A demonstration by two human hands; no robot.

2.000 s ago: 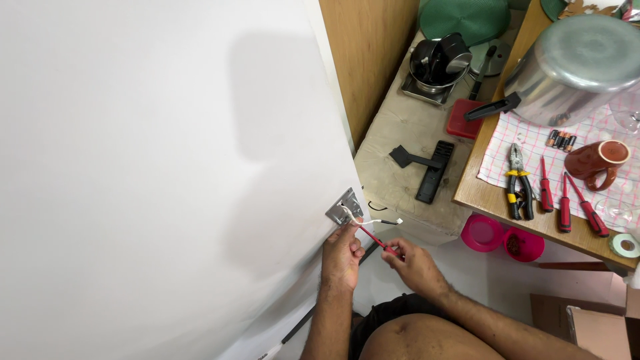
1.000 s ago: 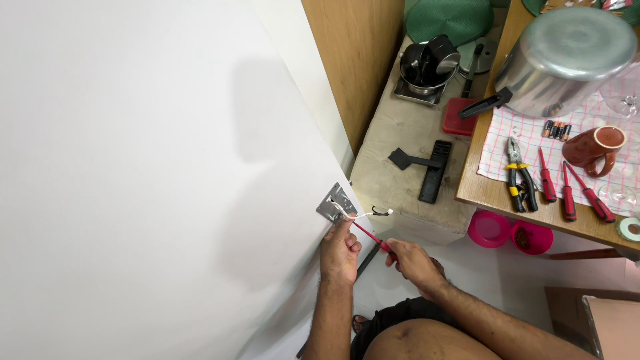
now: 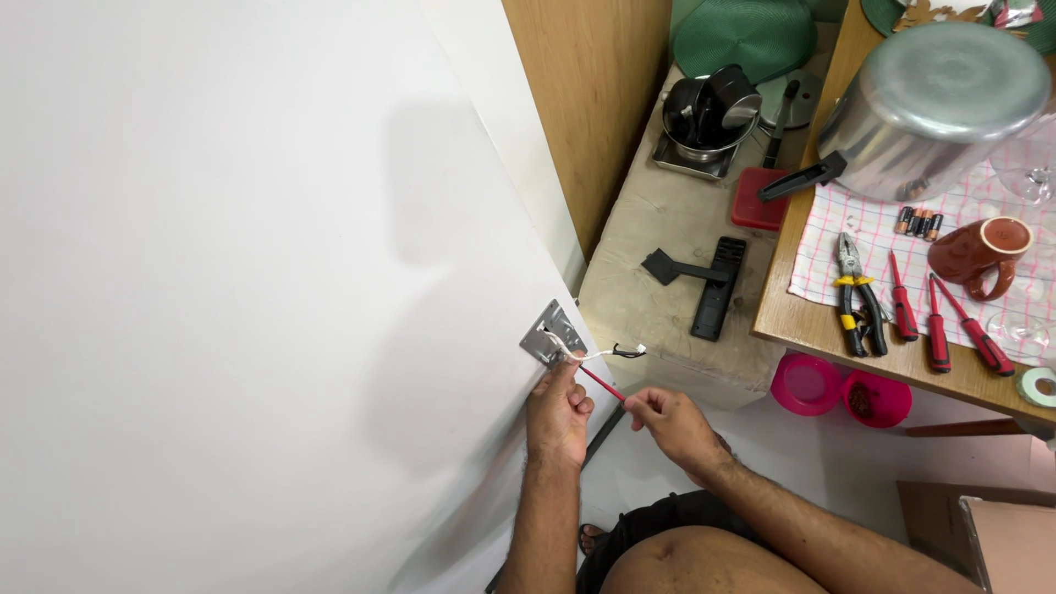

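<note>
A grey metal mounting plate (image 3: 546, 340) is fixed near the edge of a large white panel (image 3: 272, 247). White wires (image 3: 596, 354) come out of the plate and end in a small white connector (image 3: 640, 350), beside a black lead. My left hand (image 3: 561, 412) is just below the plate, its thumb and fingers pinched at the wires and the tip of a screwdriver. My right hand (image 3: 672, 425) holds that screwdriver, whose red shaft (image 3: 602, 384) slants up left to the plate's lower edge. The fingers of my right hand hide its handle.
On the wooden table (image 3: 780, 318) at right lie combination pliers (image 3: 858, 297), several red screwdrivers (image 3: 937, 337), batteries (image 3: 918, 223), a brown mug (image 3: 969, 252) and a large aluminium pot (image 3: 932, 107). A tufted bench (image 3: 652, 313) holds small pans and a black plastic bracket (image 3: 716, 289). Pink bowls (image 3: 807, 386) stand below.
Both hands stay at the plate with the screwdriver between them. The wire end with the connector, which hung right of the plate, has shifted slightly.
</note>
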